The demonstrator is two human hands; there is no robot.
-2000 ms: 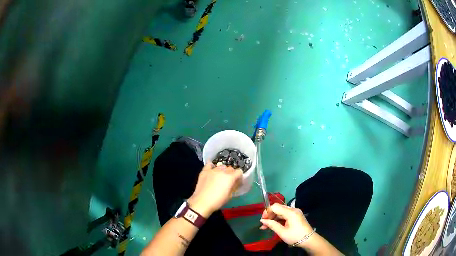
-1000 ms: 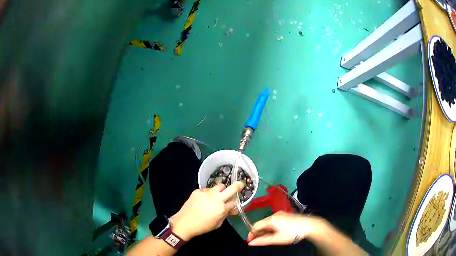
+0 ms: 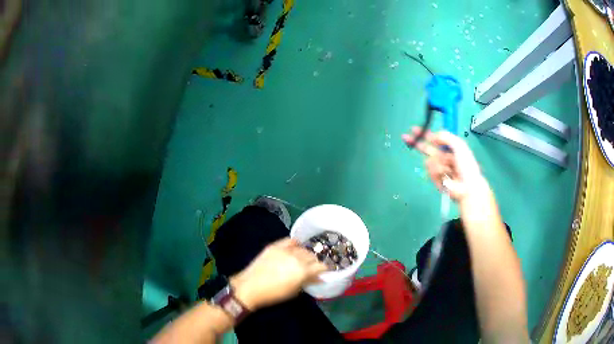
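Note:
A white plastic tub [image 3: 336, 218] with shiny dark-grey round pieces [image 3: 331, 250] inside is between my knees. My left hand [image 3: 279, 270] is at the tub's near-left rim; its fingertips are at or over the rim, and the blur hides whether they grip it. My right hand [image 3: 446, 161] is raised to the right, above the floor, closed around the blue handle of an air blow gun [image 3: 446, 94]. The gun's thin dark nozzle points up. A clear hose [image 3: 440, 225], blurred, hangs down from my right hand.
The yellow wooden table edge [image 3: 584, 222] runs down the right side. It bears a plate of black pieces [image 3: 601, 94] and a plate of yellow pieces [image 3: 589, 306]. White table legs [image 3: 528, 84] stand beside it. A red stool [image 3: 385, 295] shows below the tub. Yellow-black tape [image 3: 275, 40] marks the green floor.
My right hand has moved up and right, from the hose to the blow gun's blue handle. The gun is raised away from the tub. My left hand has moved from over the pieces to the tub's rim.

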